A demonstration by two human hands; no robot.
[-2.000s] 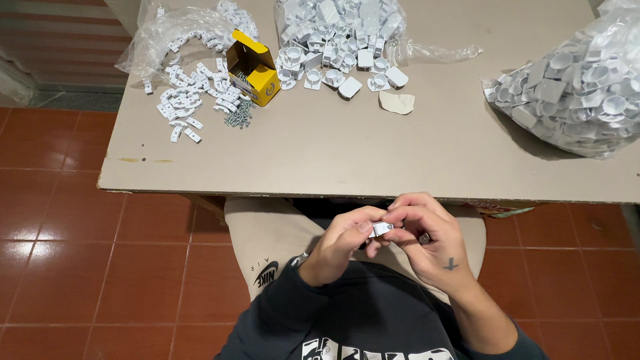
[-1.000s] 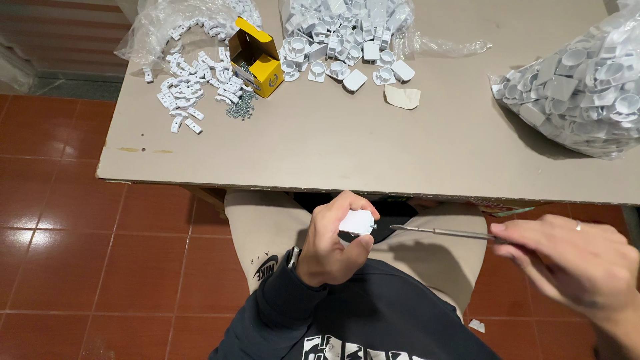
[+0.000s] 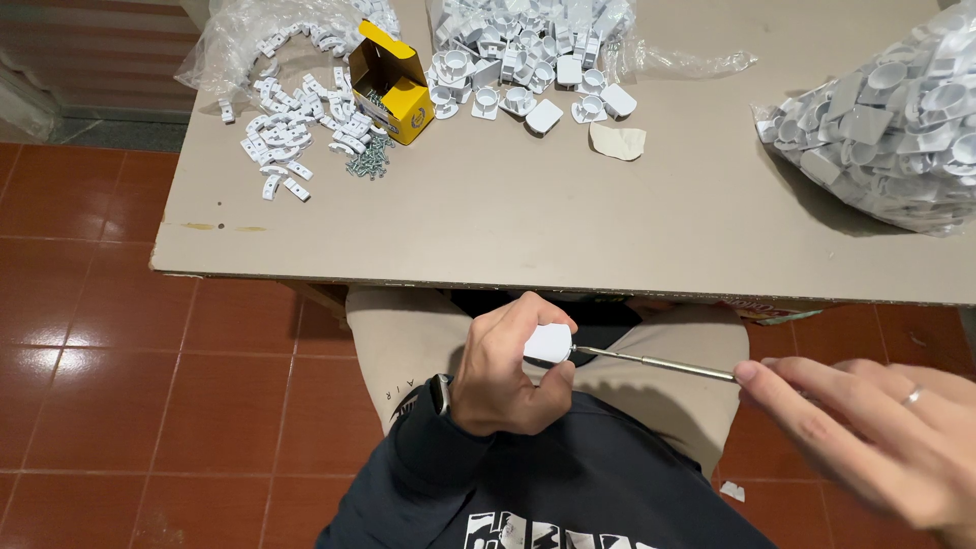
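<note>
My left hand holds a white plastic part between thumb and fingers, above my lap. A small screw stands at the right side of that part. My right hand, at the right, grips a long thin metal screwdriver; its tip meets the screw. The screwdriver's handle end is hidden by my fingers. On the table, small white clamp pieces lie beside a pile of silver screws and an open yellow cardboard box with screws inside. White plastic parts with round cups are heaped right of the box.
A clear plastic bag full of white parts stands at the table's right. A torn paper piece lies near the heap. The table's front edge runs just beyond my hands. Another plastic bag is at the back left.
Two seconds ago both hands were together at the white part. My right hand moved away to the right and came to hold the screwdriver, whose tip has since closed in on the part.
</note>
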